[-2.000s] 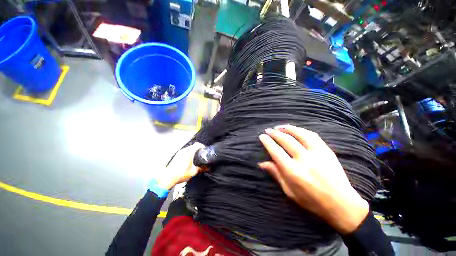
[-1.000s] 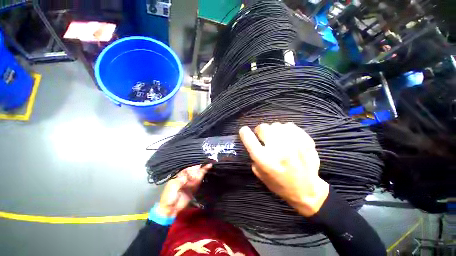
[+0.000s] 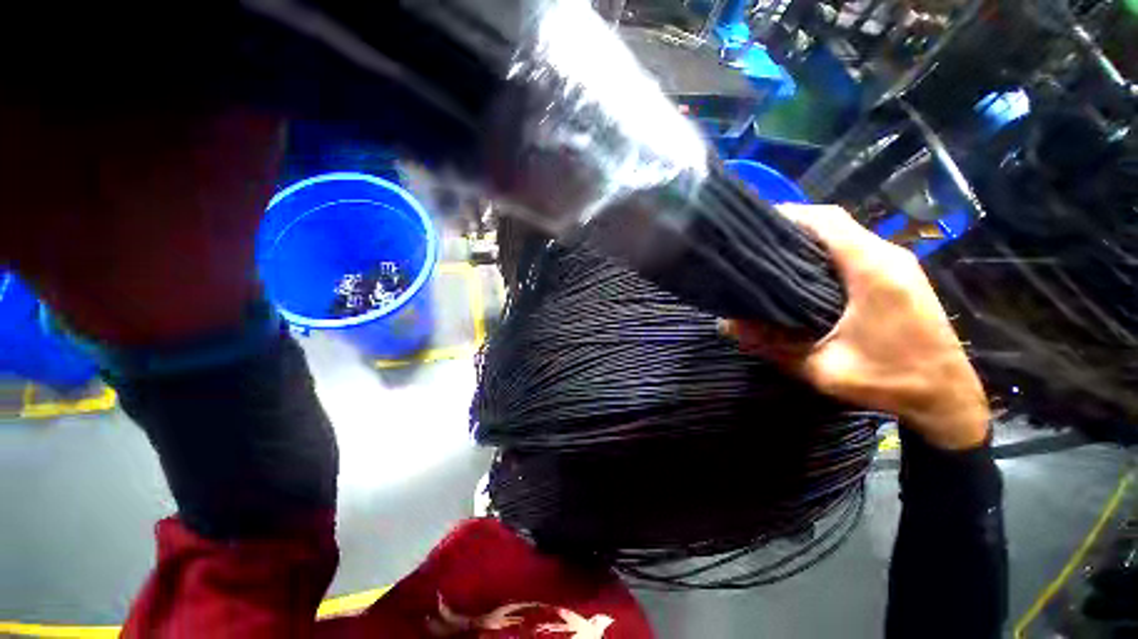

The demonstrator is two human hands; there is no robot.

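A thick black cable bundle with a clear shiny wrap is held up close to the camera, slanting from upper left to the right. My right hand grips its cut-looking lower right end. My left hand is raised at the left, dark and blurred close to the camera; the bundle's dark upper part runs towards it, but its fingers cannot be made out. Below lies a large hank of black cables, with some loose strands curving out at its bottom edge.
A blue bucket with small dark pieces inside stands on the grey floor at the left. Another blue bucket is cut off at the left edge. Dark cables hang at the right. Machinery and blue items are at the upper right.
The wrapped bundle has been lifted off the large hank, up towards the camera. My left hand has risen at the left. My right hand has moved right and now grips the bundle's end.
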